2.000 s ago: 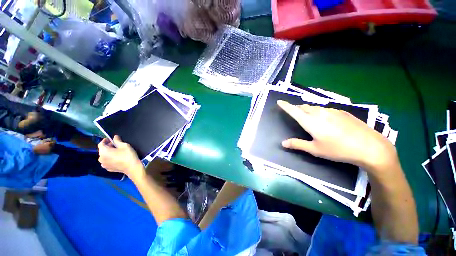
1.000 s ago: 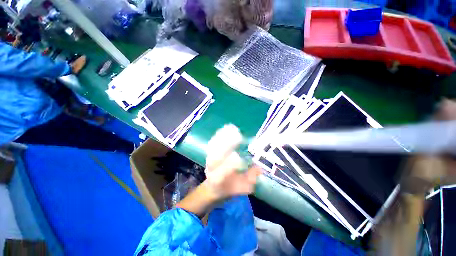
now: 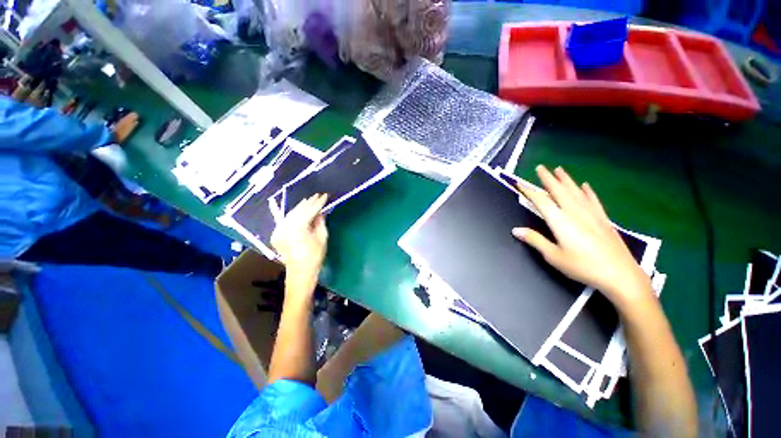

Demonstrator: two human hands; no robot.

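The main stack of large black die-cut sheets with white margins (image 3: 488,257) lies before me, its top sheet turned at an angle over the others. My right hand (image 3: 578,231) rests on the stack with its fingers spread. My left hand (image 3: 301,235) is at the smaller stack, its fingertips on the near edge of a smaller black sheet (image 3: 342,171). That sheet lies askew over the other small black sheets (image 3: 257,205). The underside of the left fingers is hidden, so I cannot tell if they pinch it.
White cut-out sheets (image 3: 244,137) lie at far left, bubble wrap (image 3: 445,120) behind the main stack. A red tray (image 3: 565,96) with a blue bin (image 3: 597,43) is at the rear. More black sheets (image 3: 762,359) are at right. A cardboard box (image 3: 244,308) is below the edge. A coworker (image 3: 51,180) is at left.
My left hand has moved left from the main stack to the smaller stack, where a small sheet now lies askew. My right hand has come down from the blurred lifted sheet onto the main stack.
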